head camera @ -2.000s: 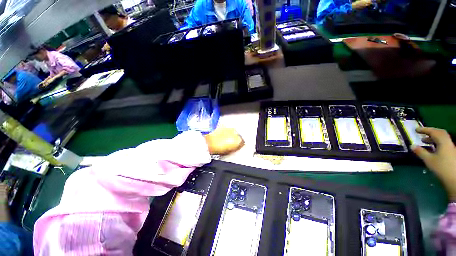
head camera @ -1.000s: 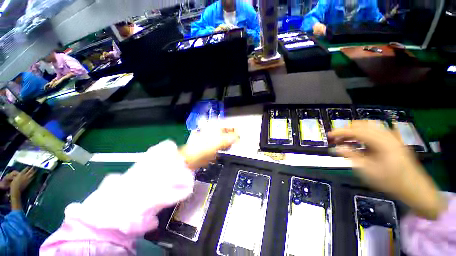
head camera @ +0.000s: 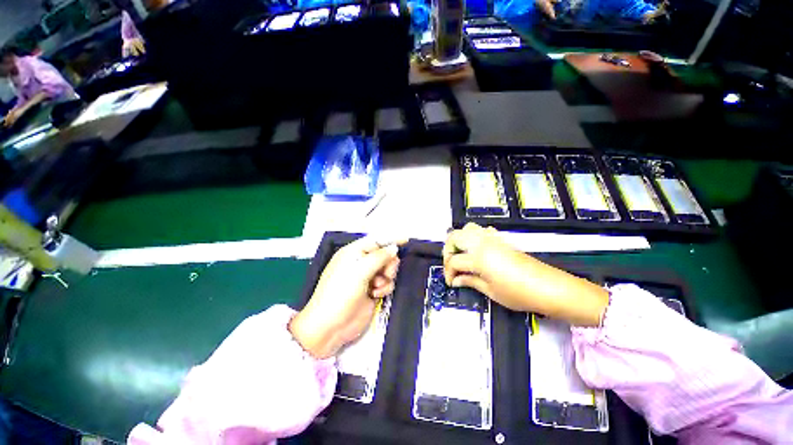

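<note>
A black tray [head camera: 404, 304] lies in front of me with several open phone bodies in its slots. My left hand [head camera: 352, 287] is over the upper part of the left phone body [head camera: 355, 387], thumb and fingertips pinched together near the tray's far edge. My right hand [head camera: 487, 268] is at the camera end of the middle phone body [head camera: 452, 369], fingertips together beside its round dark openings. Any small part between the fingertips of either hand is too small to tell. My right sleeve partly covers another phone body [head camera: 556, 382].
A second tray of phone bodies [head camera: 556, 228] lies beyond. A blue bin [head camera: 343, 167] holding clear plastic stands on white paper [head camera: 417, 187], with a thin dark stick [head camera: 375, 205]. Dark trays [head camera: 391, 122] stand farther back. A person in pink [head camera: 42, 78] is at the far left.
My left hand has moved from beside the blue bin to the near tray's left phone body. My right hand has come from the far tray to the middle phone body. The view has shifted.
</note>
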